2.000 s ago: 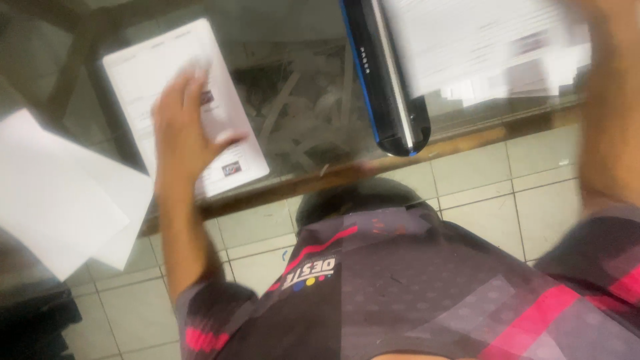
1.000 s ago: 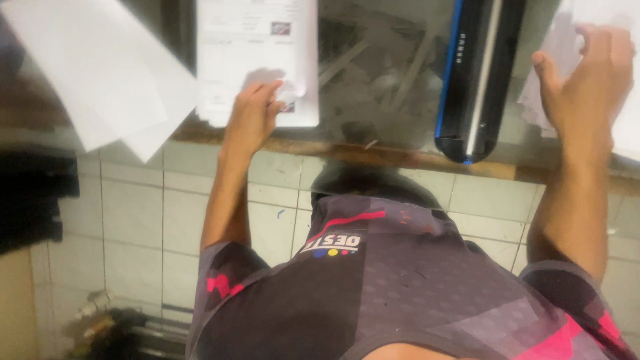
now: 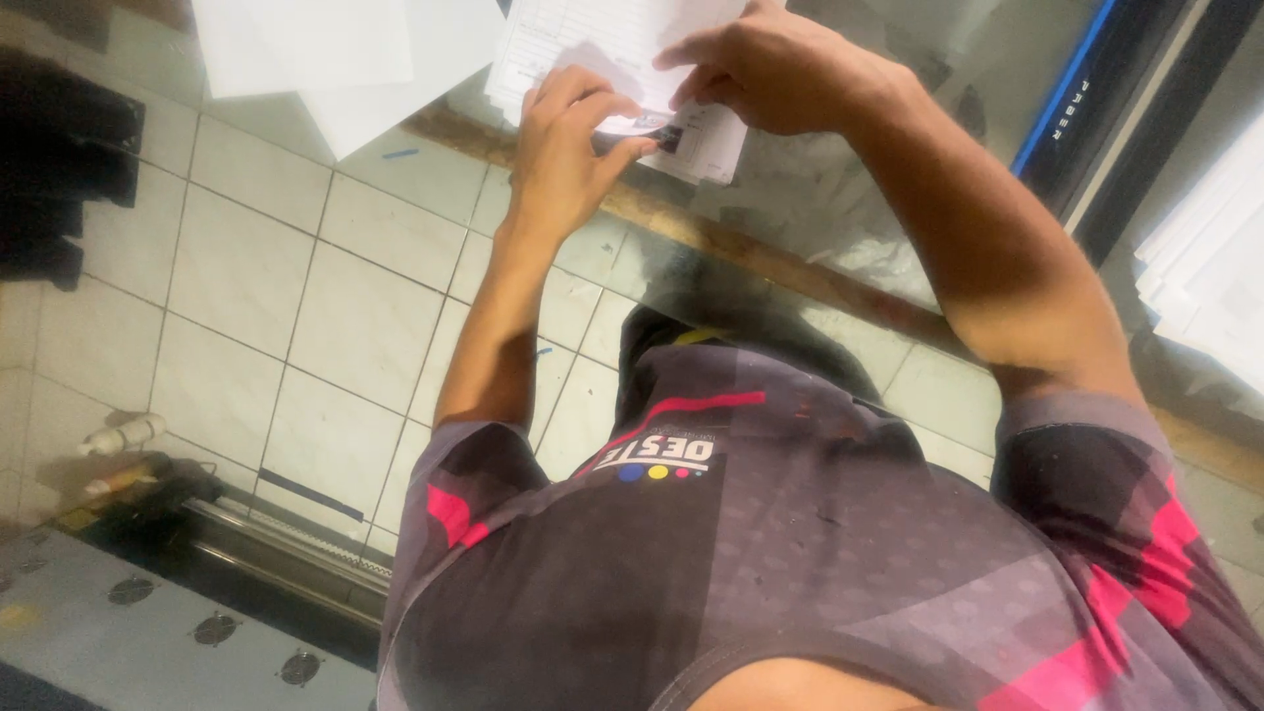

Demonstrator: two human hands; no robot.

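A stack of printed paper sheets point(image 3: 716, 148) lies near the edge of a glass-topped table. My left hand point(image 3: 573, 138) pinches the lifted near edge of the top sheet between thumb and fingers, so the paper curls there. Above the same stack, to the right, my right hand point(image 3: 760, 74) is bent inward with its fingers partly curled, close to the paper; whether it touches the sheets cannot be told. Dark printed patches show beside my left thumb.
Blank white sheets point(image 3: 365, 89) overhang the table at left. A long black and blue paper trimmer point(image 3: 1096, 109) lies right of the stack, with more papers point(image 3: 1210, 237) beyond. The wooden table edge point(image 3: 750, 252) runs before me. A machine with fans point(image 3: 197, 632) stands at lower left.
My right hand has moved left from the papers beyond the trimmer to the printed stack. My left hand has stayed at the stack, where a sheet's edge is now raised. The view has shifted.
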